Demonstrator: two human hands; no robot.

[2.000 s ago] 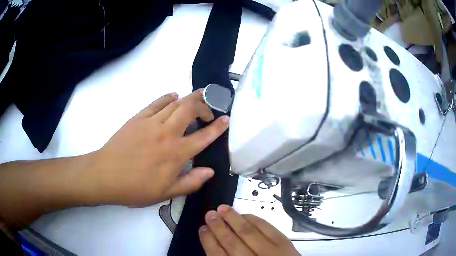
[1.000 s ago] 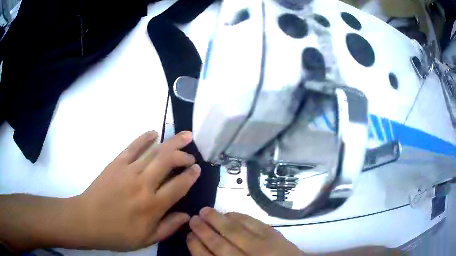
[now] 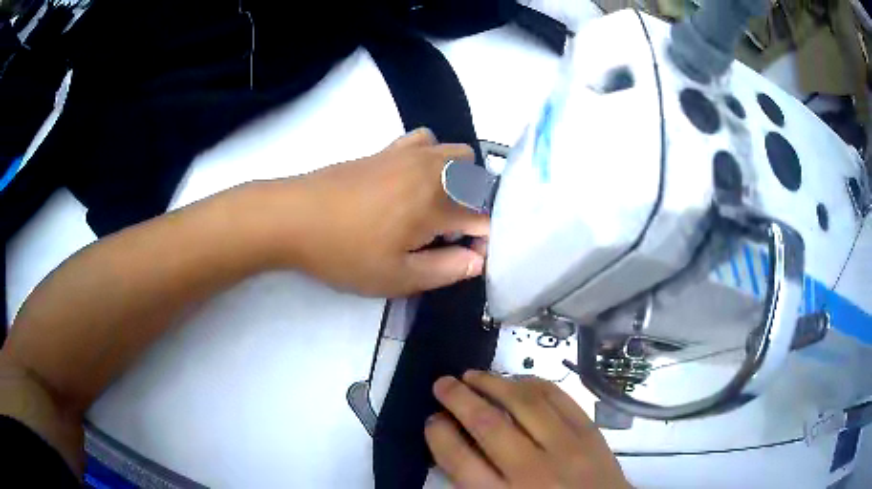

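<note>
A long black fabric strip point(image 3: 440, 334) runs from the near edge, past the left side of the white sewing machine head point(image 3: 574, 181), and curves away at the back. My left hand point(image 3: 382, 215) lies over the strip beside the head, fingertips on or around it, partly behind the grey oval-ended attachment point(image 3: 468, 183). My right hand point(image 3: 526, 430) lies on the strip's right edge nearer me, fingers together, cut off by the bottom edge. The needle area is hidden behind the head. Whether the fingers pinch or only press the cloth is hard to tell.
Black cut pieces point(image 3: 191, 86) lie heaped at the back left. A curved metal guard point(image 3: 784, 306) sits on the head's front. A measuring tape point(image 3: 134, 463) runs along the near left edge. Tan pieces point(image 3: 822, 48) lie behind the machine. A small dark loop point(image 3: 361, 406) lies left of the strip.
My left hand has moved forward along the strip to beside the attachment. My right hand stays on the near part. The view has shifted, so the machine appears farther right.
</note>
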